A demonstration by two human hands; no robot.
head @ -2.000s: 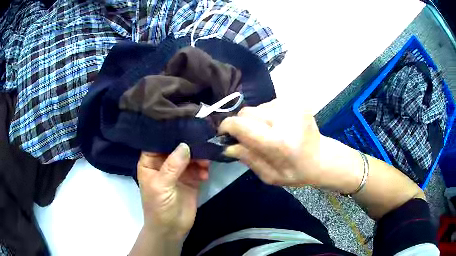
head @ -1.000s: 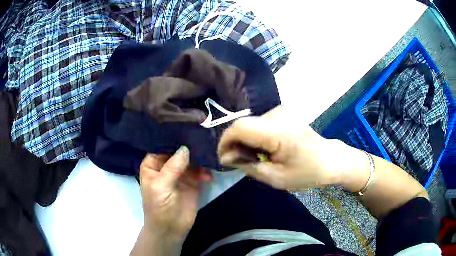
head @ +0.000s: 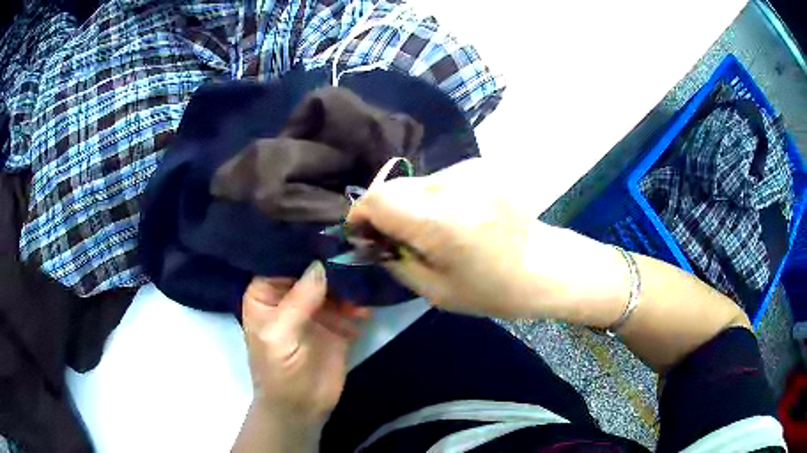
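The navy knit part [head: 195, 221] of the plaid garment [head: 97, 133] lies bunched on the white table. Brown lining [head: 305, 159] shows in its middle. My left hand [head: 296, 341] pinches the lower navy edge between thumb and fingers. My right hand [head: 442, 243] is closed around thread snips [head: 349, 257]; their short blades stick out to the left, parted, over the navy cloth above my left thumb. A white drawcord loop [head: 394, 168] stands up behind my right fingers. Any loose thread is too fine to see.
A blue crate [head: 650, 212] with black-and-white plaid garments [head: 717, 177] stands on the speckled floor at right. Dark brown cloth [head: 44, 327] hangs over the table's left side. My dark-clothed lap is below.
My right hand has moved left over the navy part, and the snips' blades now show. The drawcord loop has changed shape. My left hand keeps nearly the same place.
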